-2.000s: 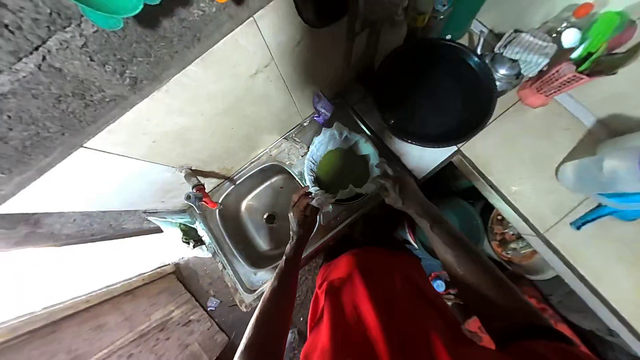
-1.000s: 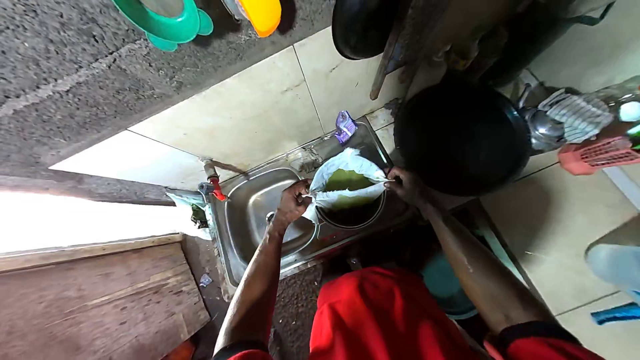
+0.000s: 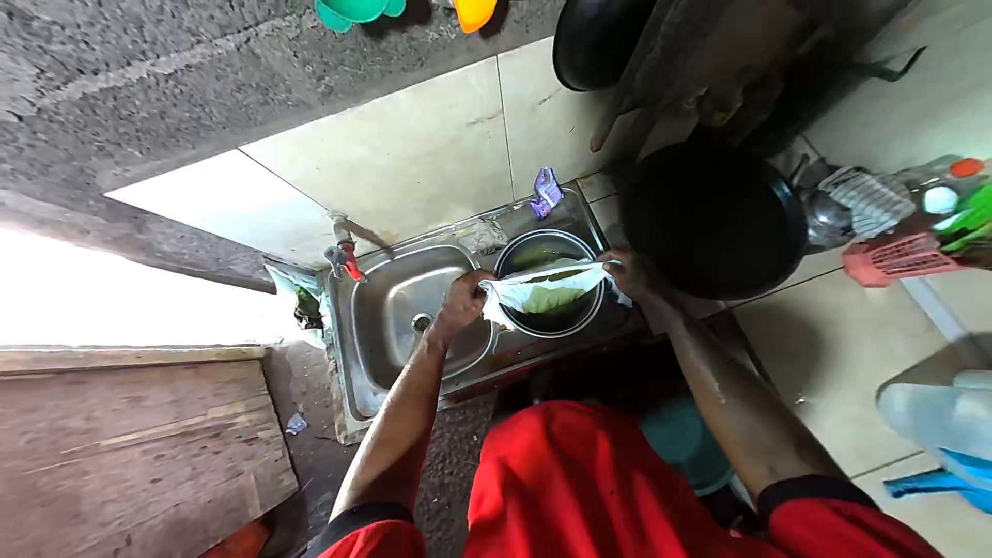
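Note:
A white cloth (image 3: 515,294), stained green, hangs stretched between my hands over a round metal pot (image 3: 535,332). My left hand (image 3: 465,298) grips its left end beside the pot's rim, near the sink basin. At the right side of the pot my right hand (image 3: 629,273) holds the other end. Green liquid or pulp shows against the cloth, and more green shows inside the pot behind it. The pot stands on the drainboard of the stainless steel sink (image 3: 422,291); the cloth hides part of its inside.
A red-handled tap (image 3: 350,262) juts from the wall over the basin. Behind the pot lies a purple packet (image 3: 547,192). A large black pan (image 3: 713,221) is close to my right hand. Farther right are a pink plastic basket (image 3: 891,260) and a clear plastic container (image 3: 930,418).
The cloth was spread open in a bowl shape over the pot; now its edges are drawn together into a narrow, taut sling between my hands. Both hands still hold it.

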